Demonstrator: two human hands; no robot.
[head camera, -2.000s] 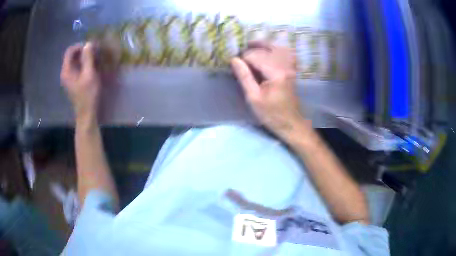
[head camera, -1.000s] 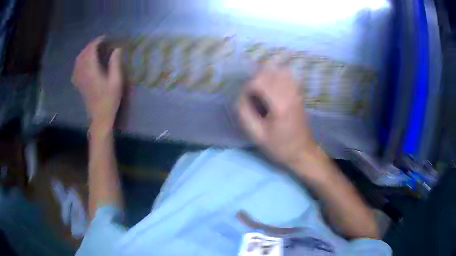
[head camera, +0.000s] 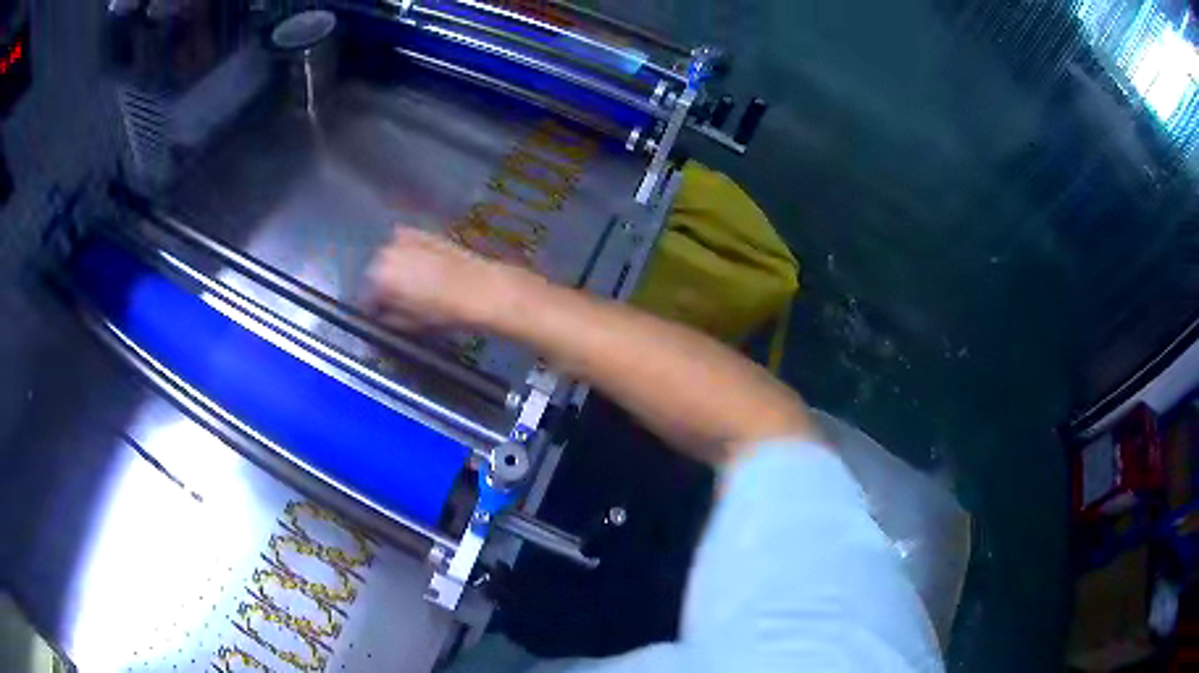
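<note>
My right hand (head camera: 427, 283) is blurred, above the bed just past the near blue roller (head camera: 276, 381); whether it holds anything cannot be told. My left hand is out of the picture. A row of thin amber ladder-like pieces (head camera: 296, 579) lies on the near part of the grey perforated bed (head camera: 132, 539). Another row of amber pieces (head camera: 539, 171) lies on the bed between the two roller sets, partly hidden by my hand and forearm.
Shiny guide bars flank the near roller, with a silver end bracket (head camera: 460, 572) and round knob (head camera: 509, 463). A second blue roller set (head camera: 526, 86) stands farther along. A yellow bag (head camera: 717, 263) hangs beside the bed. Whitish plastic (head camera: 914, 513) is at right, boxes (head camera: 1115, 460) far right.
The view has swung right, showing both roller sets and the floor. My right hand has moved from the near pieces to past the blue roller. My left hand has left the picture.
</note>
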